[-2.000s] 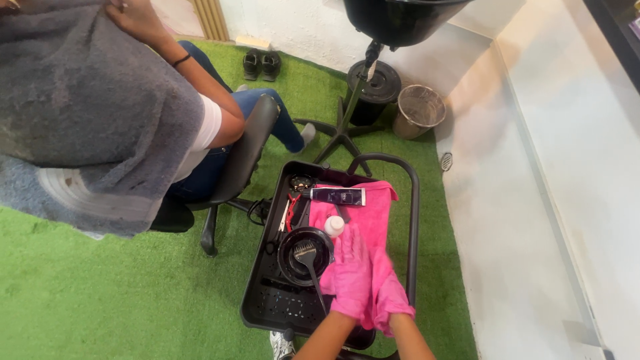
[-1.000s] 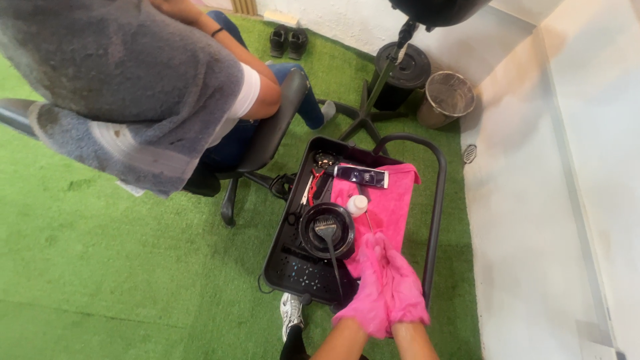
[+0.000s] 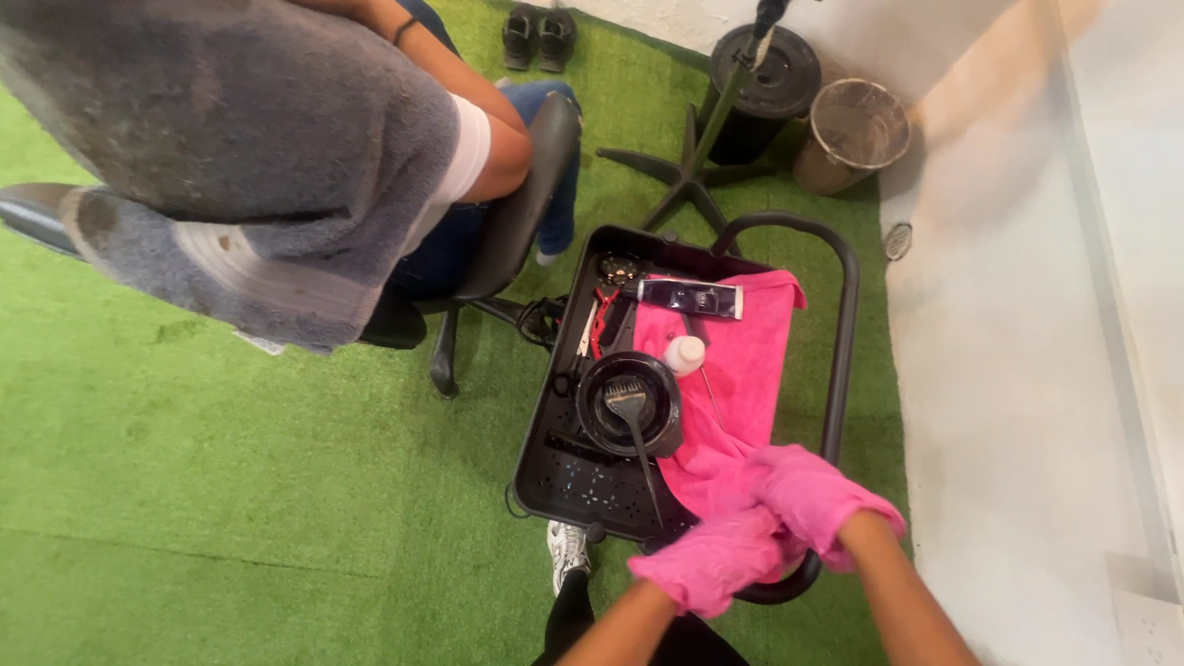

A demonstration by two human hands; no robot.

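Both my hands wear pink gloves and meet over the near right corner of a black trolley tray (image 3: pixel 546 435). My left hand (image 3: pixel 717 560) touches my right hand (image 3: pixel 805 495), which lies partly over it; their fingers overlap and blur, so whether they hold the pink towel (image 3: pixel 740 379) beneath is hidden. On that towel lie a dark tube (image 3: pixel 691 299) and a small white bottle (image 3: pixel 684 355). A black tint brush (image 3: pixel 626 400) rests in a black bowl (image 3: pixel 592 416), its handle over the rim. Red clips (image 3: pixel 603 319) lie beyond the bowl.
A person with a grey towel (image 3: pixel 277 139) over the shoulders sits in a black chair (image 3: pixel 546 157) at left. A wheeled stand (image 3: pixel 689 176), a lidded black bin (image 3: pixel 772 74) and a brown bucket (image 3: pixel 856 134) stand beyond the tray. A white wall (image 3: pixel 999 370) runs along the right.
My hands, pressed palm to palm a second ago, now cross over each other with the right on top. Two seconds ago they were further over the tray, near the bottle. The view has shifted.
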